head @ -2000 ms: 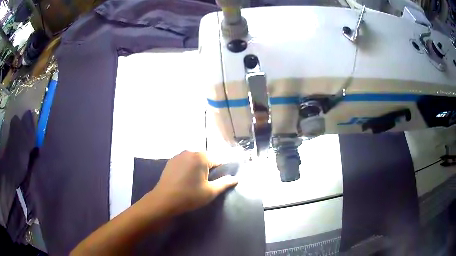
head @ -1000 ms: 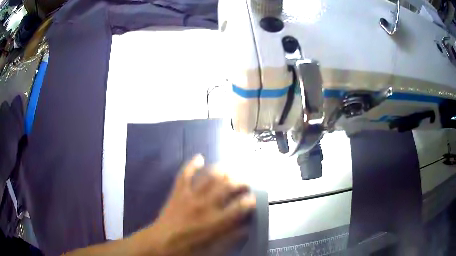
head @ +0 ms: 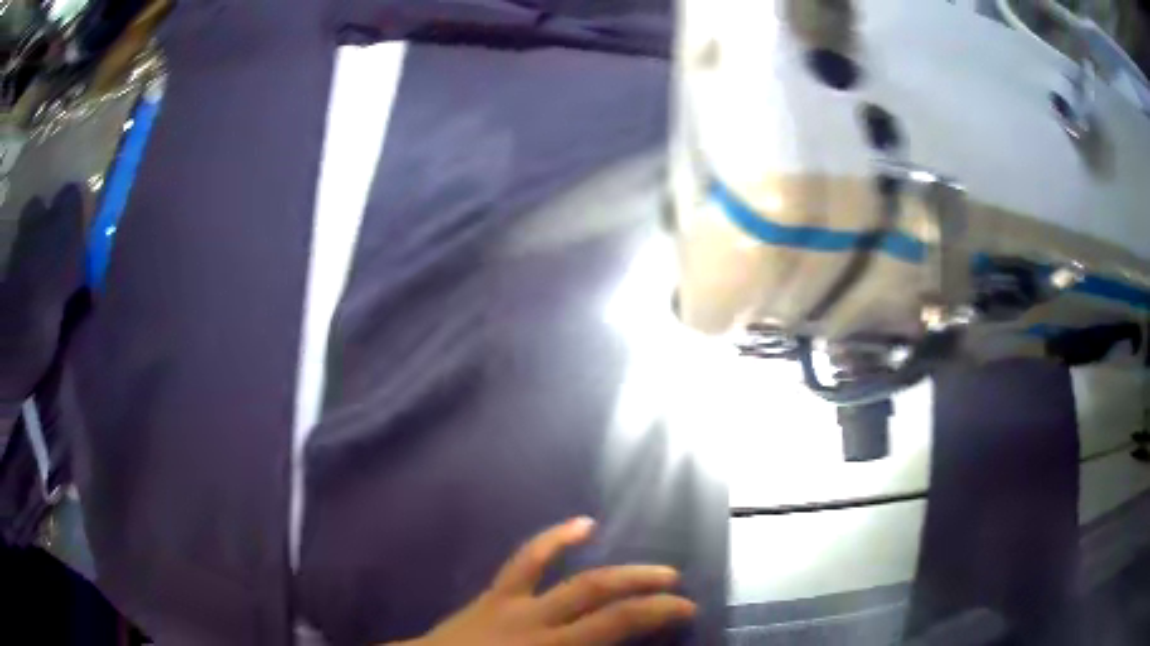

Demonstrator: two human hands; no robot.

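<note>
A dark purple-grey fabric panel (head: 441,366) lies on the white machine bed, left of the needle area, with soft folds along its left part. Its right edge runs under the brightly lit presser area. My left hand (head: 574,608) lies on the panel near the bottom edge of the view, fingers spread and pointing right, partly cut off by the edge. The white sewing machine head (head: 807,164) with a blue stripe stands at the right. Glare hides the needle and presser foot. My right hand is not in view.
A long fabric strip (head: 189,328) hangs at the left and another (head: 1003,480) lies right of the needle area. More fabric (head: 555,23) is behind the panel. A blue edge (head: 122,189) shows at far left. A short dark cylinder (head: 865,429) hangs under the head.
The panel now reaches far back over the bed, covering most of the white surface seen before. My left hand is lower, near the bottom edge. The machine head appears further right.
</note>
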